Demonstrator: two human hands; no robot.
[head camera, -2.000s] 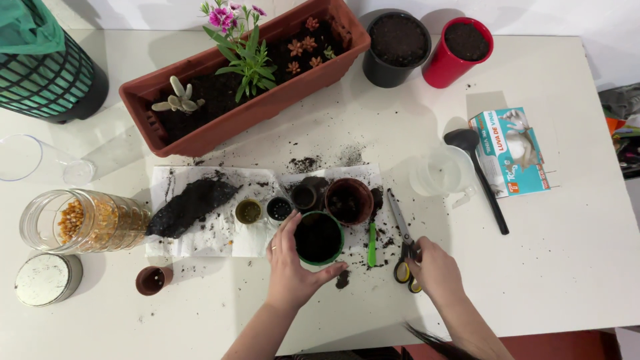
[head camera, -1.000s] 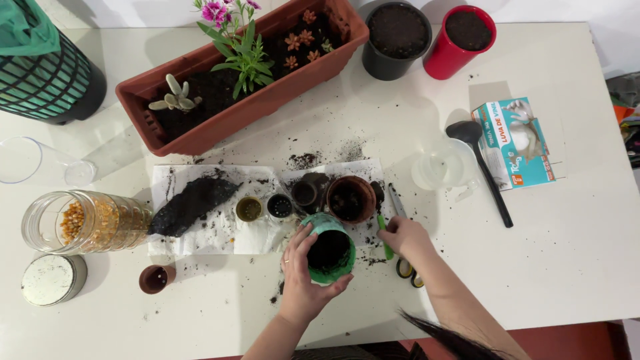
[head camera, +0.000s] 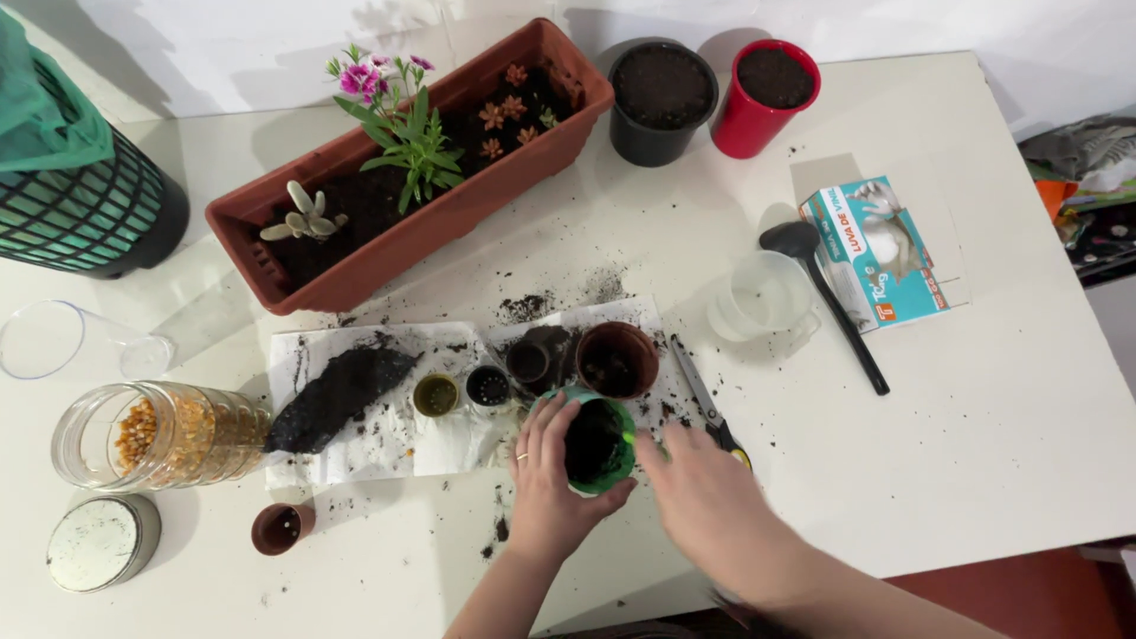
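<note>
My left hand (head camera: 552, 475) is wrapped around a green plastic cup (head camera: 600, 445) with dark soil inside, its mouth tilted toward me. At the cup's right rim, my right hand (head camera: 701, 484) grips a bright green tool (head camera: 630, 437), mostly hidden by the fingers. Just behind the cup is a brown pot (head camera: 618, 359) with some soil. Small pots, one dark (head camera: 528, 360), one black (head camera: 488, 387) and one olive (head camera: 436, 395), stand on soil-strewn white paper (head camera: 382, 466). Scissors (head camera: 706, 399) lie beside my right hand, their handles partly covered.
A long terracotta-colored planter (head camera: 417, 240) holds flowers and succulents. Behind are a black pot (head camera: 661, 106) and a red pot (head camera: 765, 98). At right lie a black ladle (head camera: 839, 306), a clear cup (head camera: 759, 297) and a glove box (head camera: 874, 253). A corn jar (head camera: 160, 435) is left.
My right hand has left the scissors, picked up the green tool from the paper and brought it to the cup's rim. The cup, upright earlier, is now tilted in my left hand.
</note>
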